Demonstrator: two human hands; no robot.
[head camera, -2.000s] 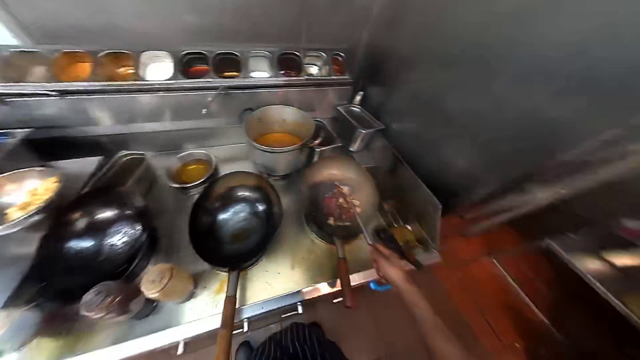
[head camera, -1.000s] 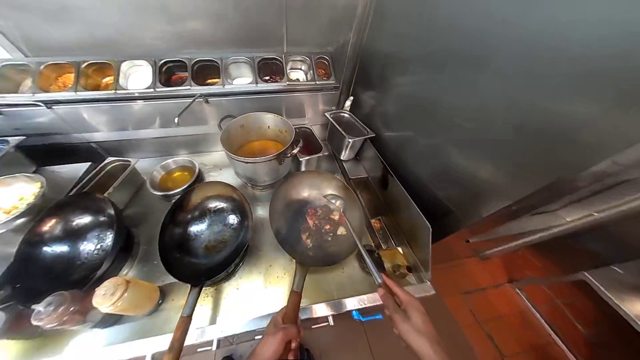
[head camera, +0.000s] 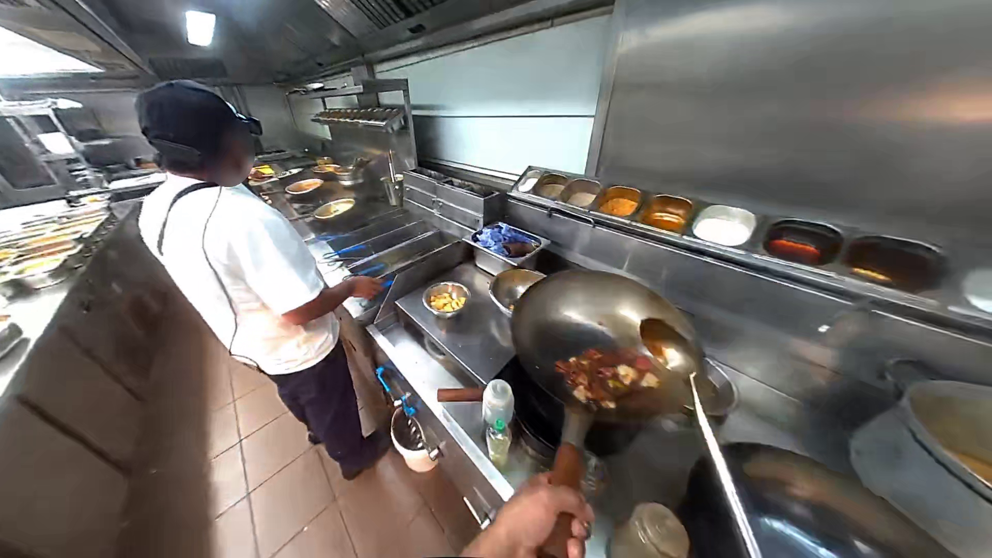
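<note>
My left hand (head camera: 542, 513) is closed around the wooden handle (head camera: 570, 463) of a steel wok (head camera: 573, 310). The wok is tilted and raised above the range, with chopped red and pale food (head camera: 608, 378) in its lower part. The bowl of a metal ladle (head camera: 668, 345) rests inside the wok's right side, and its long shaft (head camera: 721, 465) runs down to the bottom edge of the view. My right hand is out of view. A second, dark wok (head camera: 806, 504) sits at the lower right.
A person in a white shirt (head camera: 248, 263) stands at the left by the counter. Seasoning tins (head camera: 725, 226) line the back shelf. Nearby are a bowl of yellow pieces (head camera: 446, 299), squeeze bottles (head camera: 498, 403), a jar (head camera: 649, 535), a large pot (head camera: 953, 434) and a bucket (head camera: 415, 442).
The view has swung left, bringing the other person into sight. The wok with food has left its burner, held by its handle in my left hand. My right hand has gone out of view.
</note>
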